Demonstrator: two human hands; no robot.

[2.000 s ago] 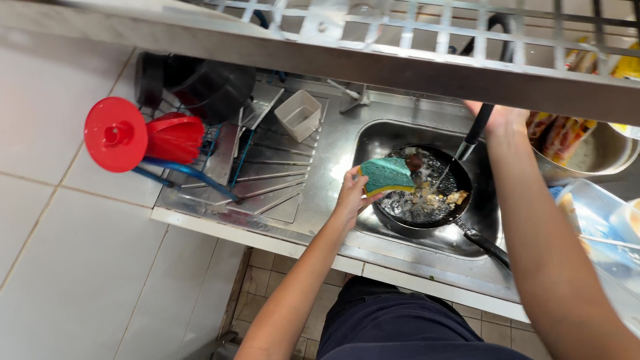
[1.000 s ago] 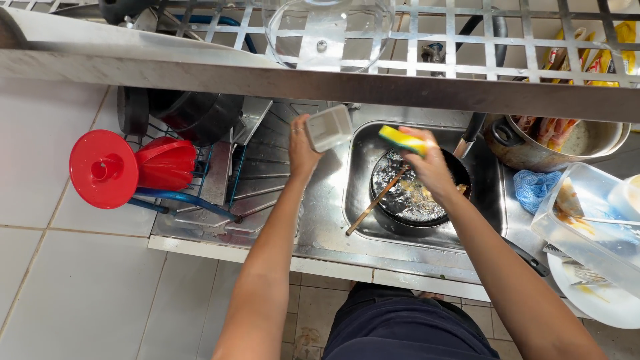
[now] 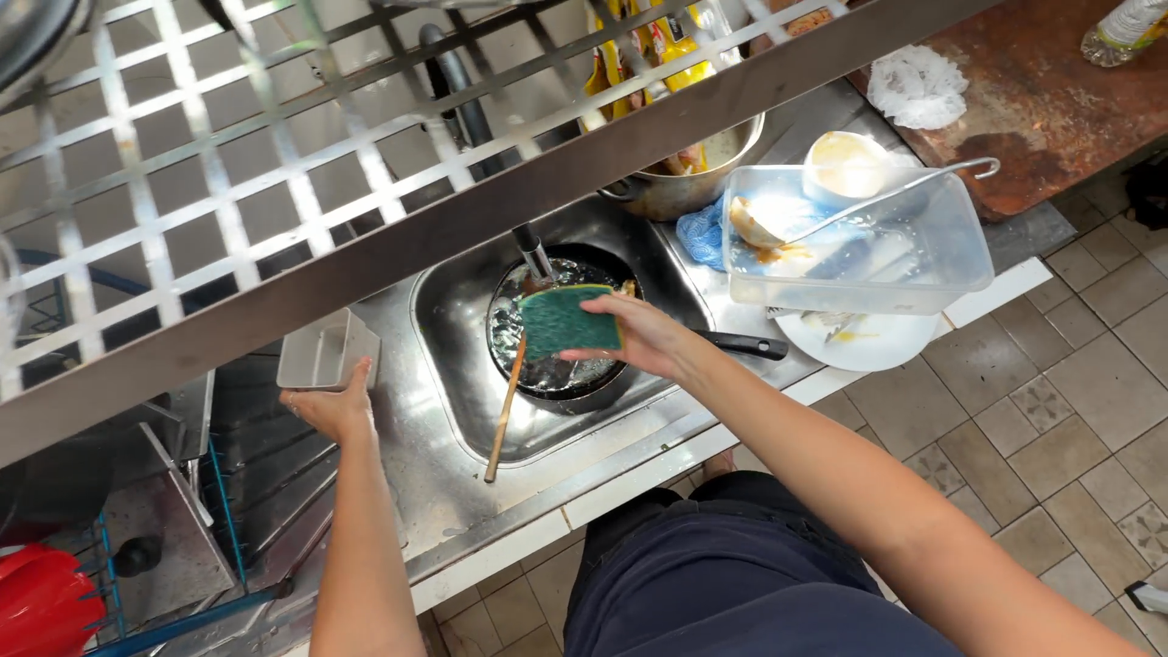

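My right hand [image 3: 634, 330] grips a green and yellow scouring sponge [image 3: 568, 321] above a black frying pan [image 3: 584, 392] in the steel sink [image 3: 456, 401]. Water fills the pan beneath the faucet spout [image 3: 534, 255]. Over the drainboard at the sink's left, my left hand [image 3: 338, 406] holds a small pale plastic container [image 3: 315, 351]. A wooden stick [image 3: 505, 420] leans from the pan over the sink's front rim. The pan's black handle [image 3: 744, 345] points right over the sink's edge.
A metal grid shelf [image 3: 511, 182] crosses above the sink. Rightward are a large pot [image 3: 662, 194] with yellow packets, a blue cloth [image 3: 701, 235], a clear plastic tub [image 3: 949, 246] with a ladle, and a white plate [image 3: 876, 351]. A dish rack [image 3: 224, 511] and red plastic item [image 3: 46, 598] lie left.
The sponge was in my left hand two seconds ago and is in my right now. My left hand has taken hold of the small container, which stood on the drainboard. The view has turned and shifted right.
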